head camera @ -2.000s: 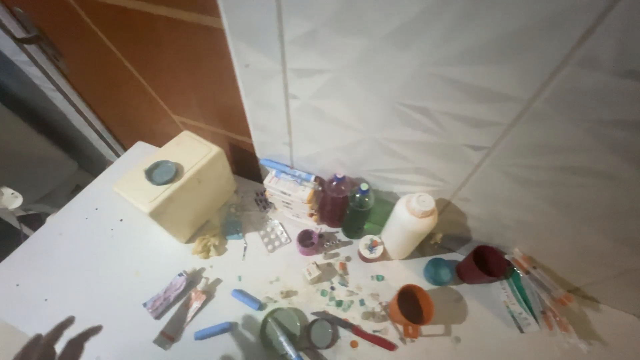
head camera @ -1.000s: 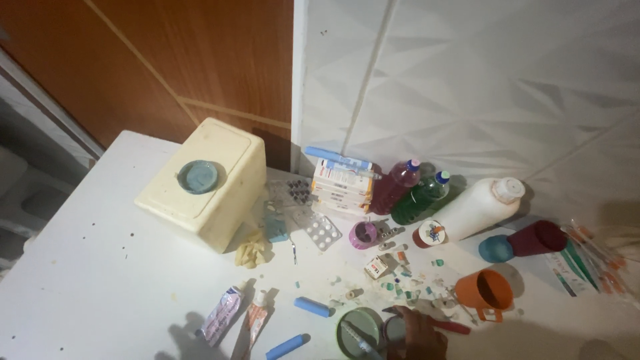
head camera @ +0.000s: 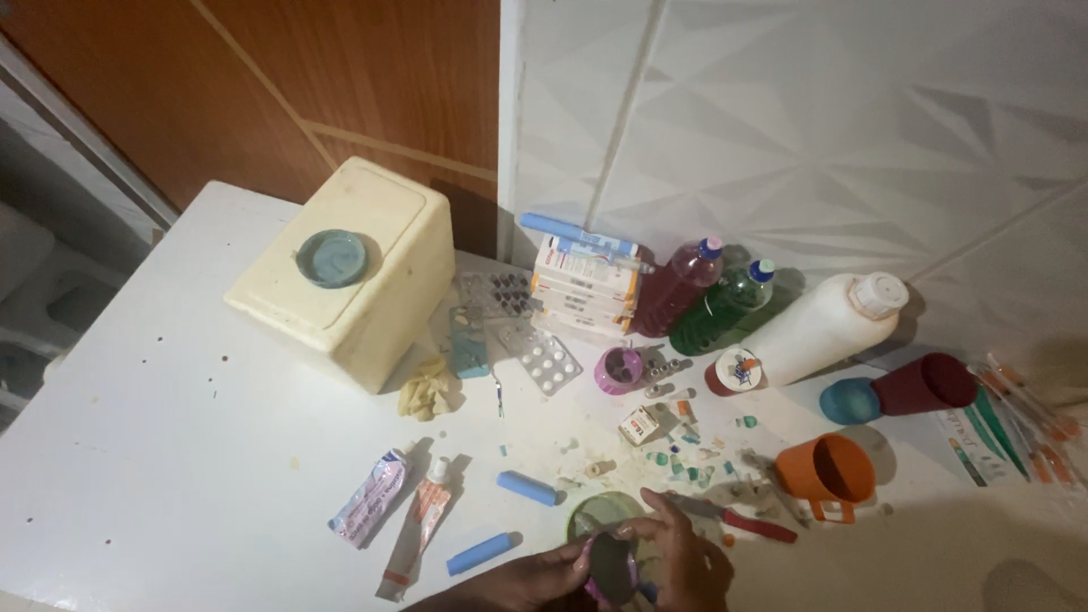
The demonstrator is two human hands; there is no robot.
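Both hands meet at the bottom centre, in front of a shallow green dish (head camera: 602, 512). A small round dark-faced object with a pink-purple rim (head camera: 612, 568) is between them. My left hand (head camera: 544, 578) grips its left side with thumb and fingers. My right hand (head camera: 676, 552) touches its upper right edge, index finger raised; whether it grips the object is unclear. Just right of the hands lies a red-handled knife (head camera: 756, 524). Two blue caps (head camera: 525, 488) and two squeezed tubes (head camera: 371, 497) lie to the left. A small pink pot (head camera: 619, 371) stands beyond.
A cream plastic container (head camera: 399, 280) stands at the back left. Stacked medicine boxes (head camera: 582, 289), a purple bottle (head camera: 680, 285), a green bottle (head camera: 722, 310) and a white bottle (head camera: 824, 327) line the tiled wall. Blister packs (head camera: 551, 364), scattered fragments and an orange mug (head camera: 799, 467) surround the work area.
Both hands have come together at the bottom centre around the round object. One second ago, a hand was over the table beside the dish. The view has shifted.
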